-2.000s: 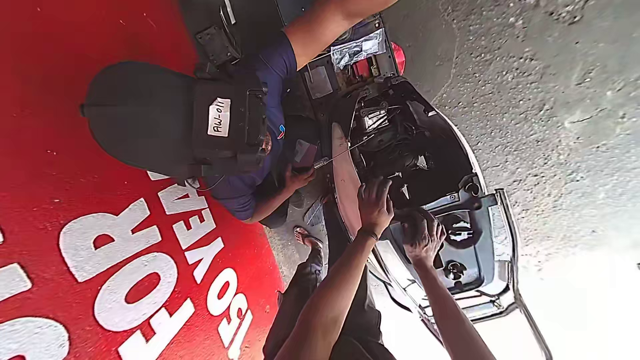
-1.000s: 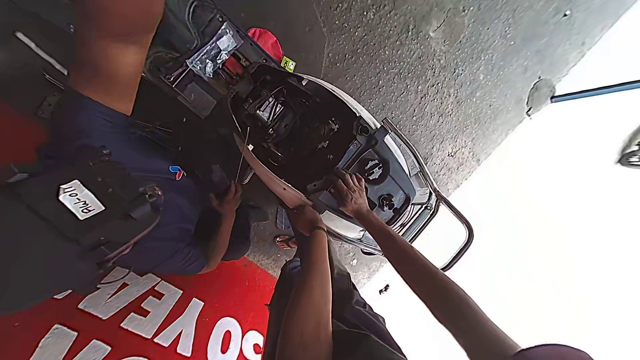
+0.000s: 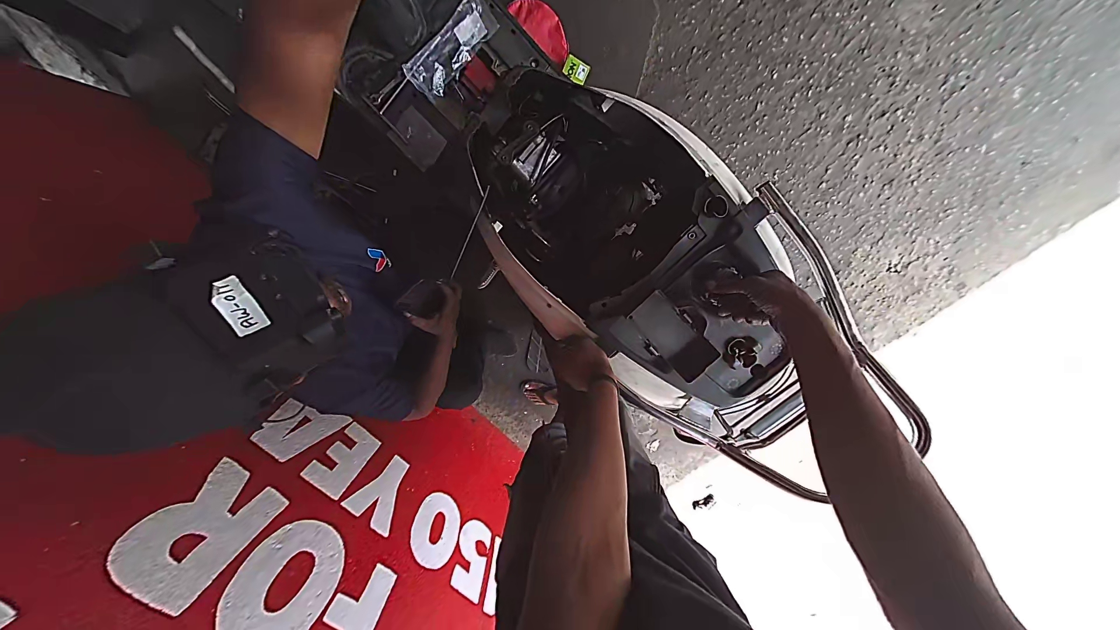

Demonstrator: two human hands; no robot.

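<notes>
My left hand [image 3: 579, 360] is closed around the lower end of a pinkish side panel [image 3: 538, 297] on a scooter whose underseat area is exposed. The panel's edge curves up along the dark open cavity [image 3: 604, 210]. Over the grey plastic rear cover [image 3: 752, 381] is my right hand [image 3: 748, 299], its fingers bent downward at a round part that they mostly hide; whether they grip it cannot be told. Beside that hand are a second round dark fitting [image 3: 741, 352] and a dark rectangular flap [image 3: 674, 334].
At the left a co-worker in a dark cap [image 3: 114, 350] holds a long thin screwdriver [image 3: 471, 232] near the panel. A metal grab rail [image 3: 822, 271] curves round the scooter's tail. A clear plastic bag with small parts [image 3: 451, 52] lies by the cavity's front.
My right hand has moved from the front edge of the rear cover to its far-side round part. The left hand stays by the side panel. The view has turned and shifted.
</notes>
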